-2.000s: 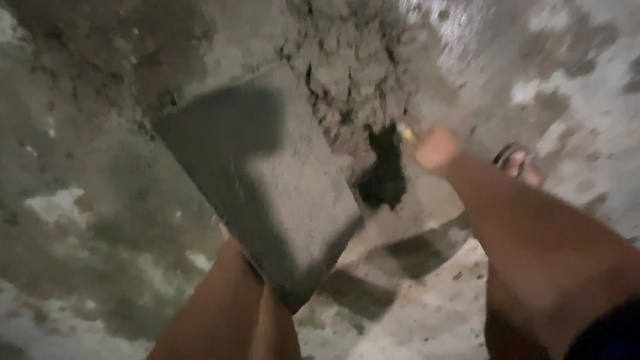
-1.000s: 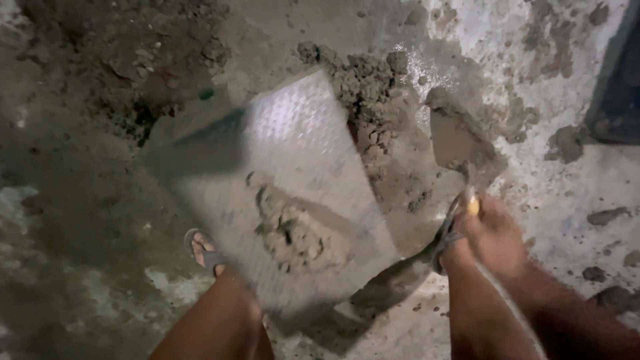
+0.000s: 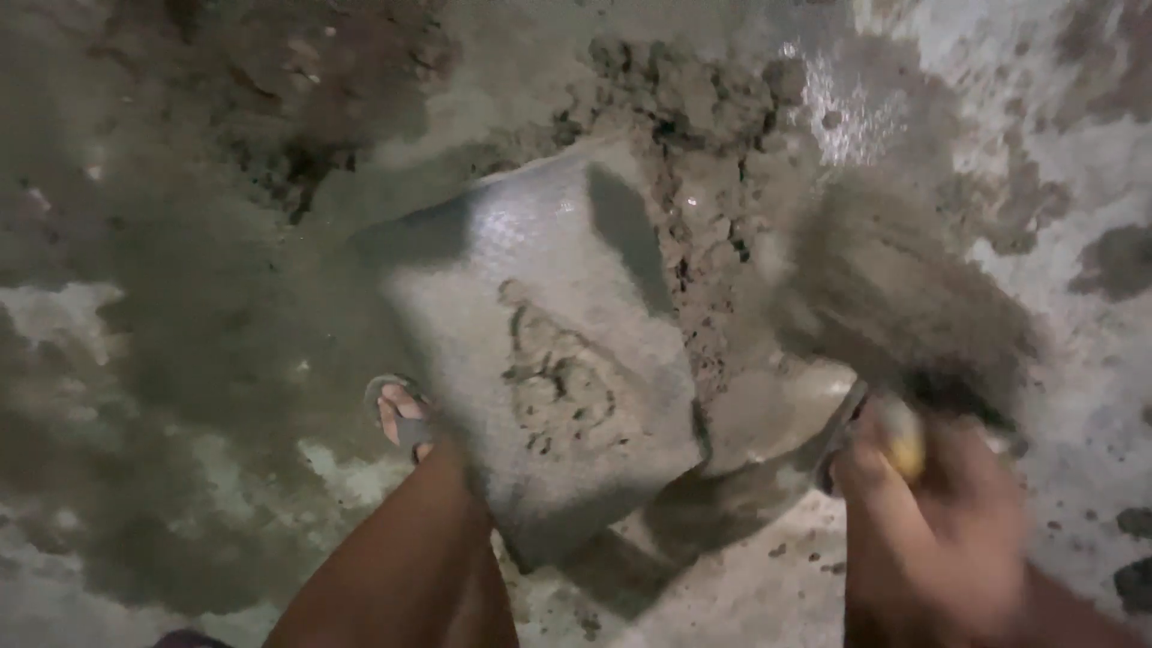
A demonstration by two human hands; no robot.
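Observation:
My right hand (image 3: 936,513), blurred by motion, is at the lower right, shut on the handle of a trowel (image 3: 909,297); the handle shows a yellow end. The trowel's broad blade is smeared, and its mortar load cannot be made out. Left of it, a grey rectangular tile (image 3: 576,243) is tilted above the floor, its textured face up, with a lump of wet mortar (image 3: 558,378) on its lower middle. My left hand is hidden; what holds the tile cannot be seen.
A heap of wet mortar (image 3: 693,90) lies on the floor beyond the tile. Darker rubble or soil (image 3: 315,81) is at the upper left. My sandalled left foot (image 3: 405,418) stands beside the tile. The concrete floor (image 3: 225,504) is wet and stained.
Two seconds ago the tile's face was bare; mortar now lies on it. My right hand has moved down from beside the heap, and the trowel has swung lower right.

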